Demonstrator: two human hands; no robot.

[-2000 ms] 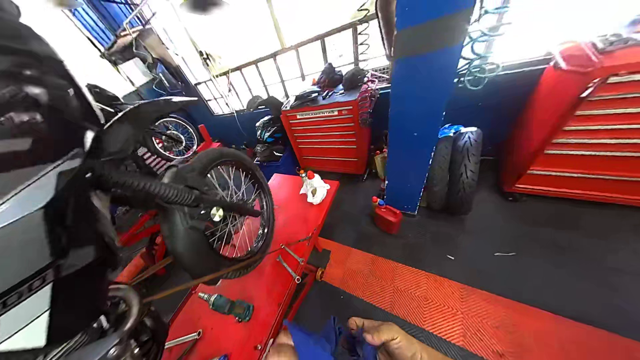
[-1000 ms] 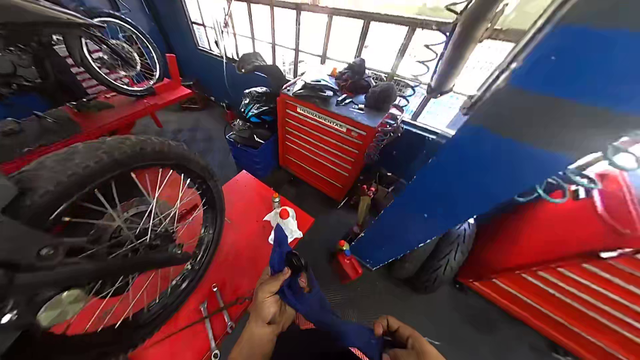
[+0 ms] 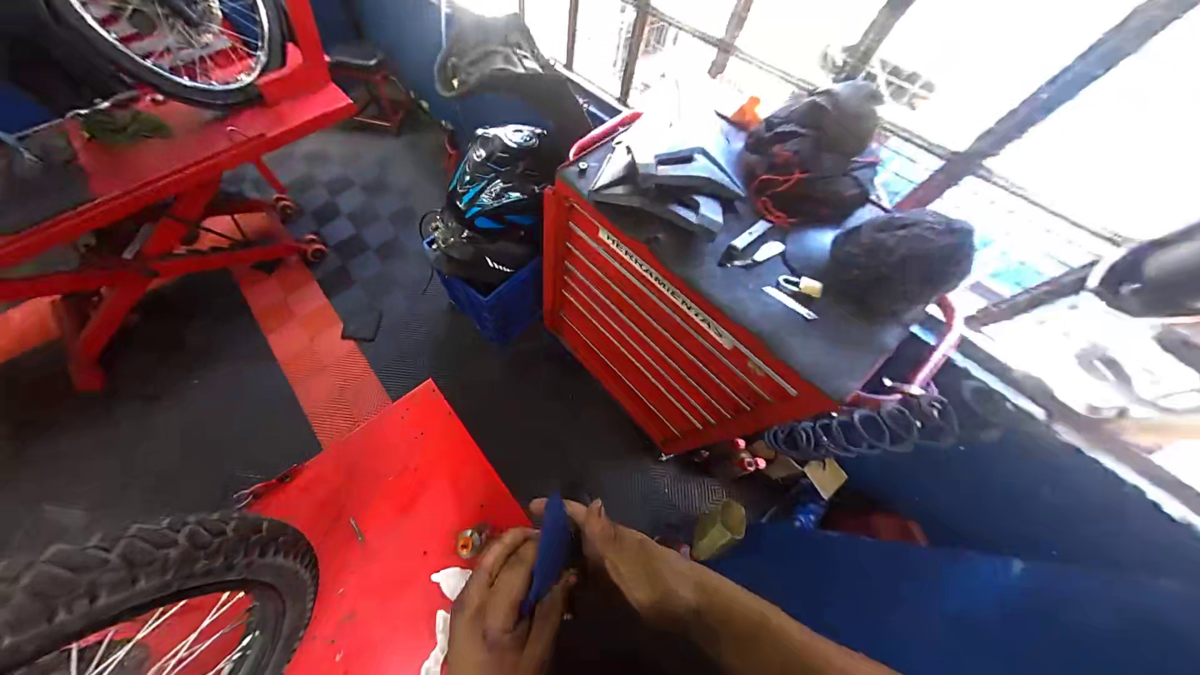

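Note:
A blue cloth (image 3: pixel 551 558) is bunched between my two hands at the lower middle of the view. My left hand (image 3: pixel 502 600) grips it from the left, over the edge of the red lift table (image 3: pixel 403 497). My right hand (image 3: pixel 614 553) closes on its right side, the forearm reaching in from the lower right. Something dark sits between the hands, but the fingers hide what it is. Beside my left hand lie a small metal part with an orange centre (image 3: pixel 471 541) and a white rag (image 3: pixel 452 581).
A knobbly motorcycle tire (image 3: pixel 159 562) stands at the lower left. Ahead is a red tool cabinet (image 3: pixel 647 347) with motorcycle fairings (image 3: pixel 670 178) and bags on top. A blue crate (image 3: pixel 497 300) holds a motorcycle tank. Another red lift (image 3: pixel 187 178) stands at upper left.
My hands have come together; one second ago they were apart with the blue cloth stretched between them. The view has swung toward the tool cabinet.

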